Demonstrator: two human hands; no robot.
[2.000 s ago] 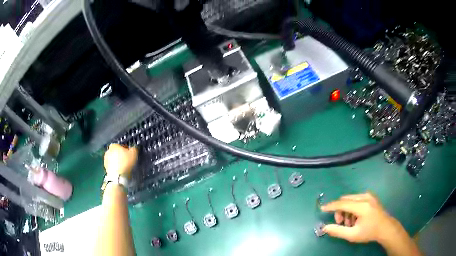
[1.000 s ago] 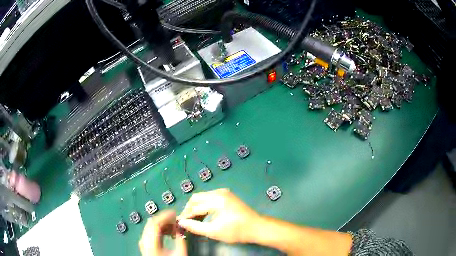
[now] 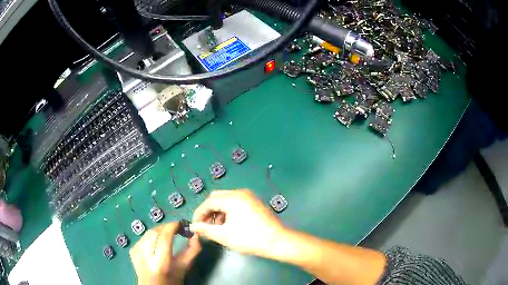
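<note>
My left hand (image 3: 164, 253) and my right hand (image 3: 239, 222) meet at the lower centre, fingertips together around a small dark part (image 3: 185, 228). The fingers hide most of it, so its exact shape cannot be told. A slanting row of small grey square modules with dark centres and thin wire tails lies just beyond my hands; one is this module (image 3: 196, 185). Another single module (image 3: 278, 202) lies apart, right of my right hand, with its wire pointing away from me.
Clear trays of dark parts (image 3: 94, 150) lie at left, beside a pale feeder box (image 3: 167, 125). A grey box with a blue label (image 3: 245, 72) stands behind. A heap of dark boards (image 3: 384, 61) lies upper right, under a duct tip (image 3: 356, 44). A black cable (image 3: 139, 73) crosses above. White sheet (image 3: 44, 259) lower left.
My left hand has come from the trays to meet my right hand at the centre. The module once at my right fingertips lies free on the mat. The view has shifted right.
</note>
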